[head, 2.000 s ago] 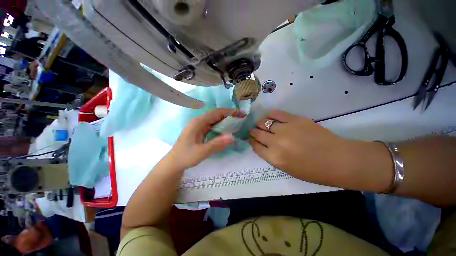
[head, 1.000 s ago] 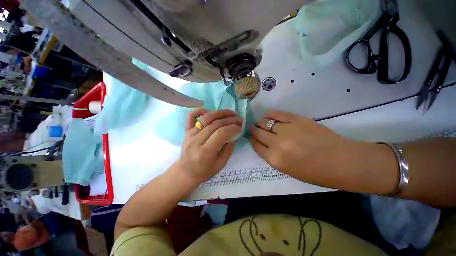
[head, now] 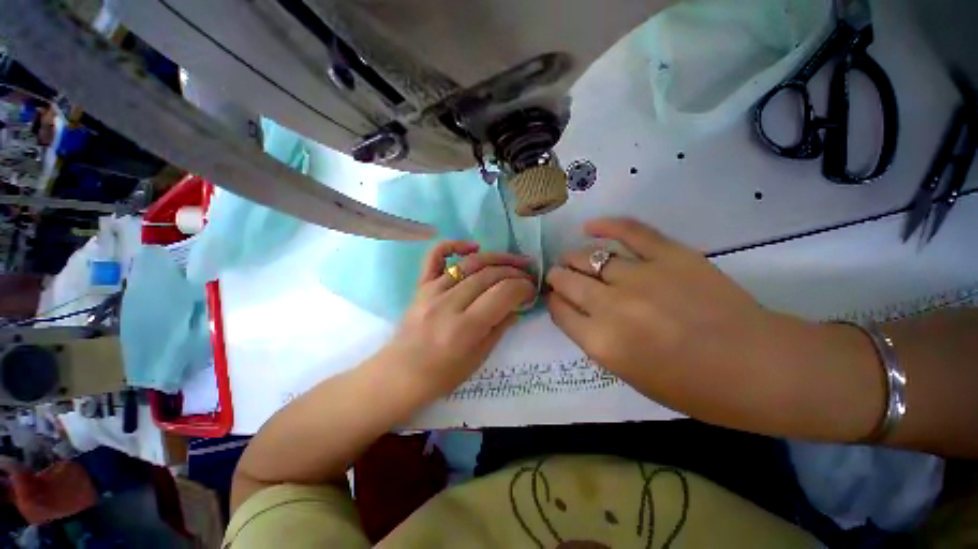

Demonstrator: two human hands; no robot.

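Observation:
A sheer pale aqua fabric piece [head: 413, 241] lies on the white table under the off-white sewing machine head [head: 450, 54]. Its narrow folded edge [head: 531, 241] runs from below the ribbed beige knob [head: 538, 189] down to my fingertips. My left hand [head: 456, 311] has its fingers curled on the fabric and pinches the edge. My right hand [head: 643, 306] lies just to the right, its fingertips at the same edge. The needle and presser foot are hidden behind the machine head and knob.
Black-handled shears [head: 828, 113] and dark snips [head: 944, 172] lie at the upper right. Another aqua piece [head: 702, 64] lies beside the shears. A red basket [head: 222, 359] with aqua fabric [head: 161, 322] and a white cone [head: 190, 220] stands at left. A measuring tape [head: 536, 380] runs along the front edge.
My left hand went from an open pinch to curled fingers on the folded edge. The edge now lies straighter. The view has shifted a little, and my right hand stays beside the edge.

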